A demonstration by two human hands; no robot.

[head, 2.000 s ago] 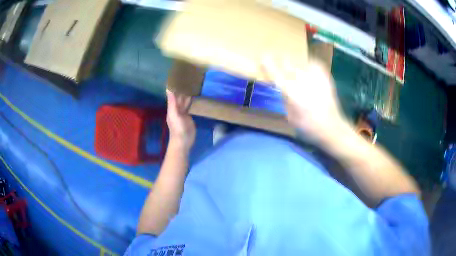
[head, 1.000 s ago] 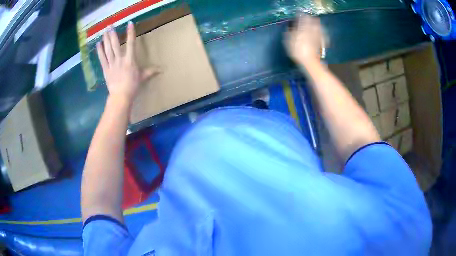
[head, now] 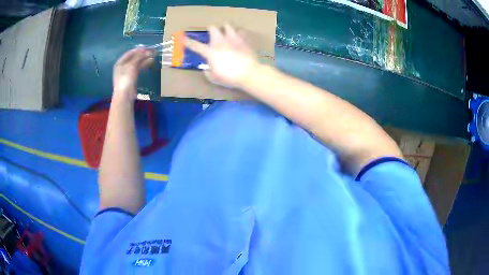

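Observation:
A closed brown inner carton [head: 187, 86] lies on the dark green bench in front of me. My right hand [head: 228, 56] holds the orange and dark blue tape dispenser [head: 178, 49] over the carton's top. Clear packing tape [head: 165, 48] stretches from the dispenser to the left. My left hand [head: 131, 67] is just beyond the carton's left edge, with its fingers at the tape's end; whether they pinch the tape is blurred.
Flattened cartons [head: 27, 64] stand at the far left of the bench. A red stool [head: 95, 131] is on the blue floor below. The master carton [head: 447, 172], with inner cartons [head: 419, 147] inside, is at the right. A round blue grille [head: 482, 119] is at the right edge.
The inner carton, open with blue boxes showing at first, is now closed. My right hand has come back from the right with the tape dispenser. My left hand has left the carton's top.

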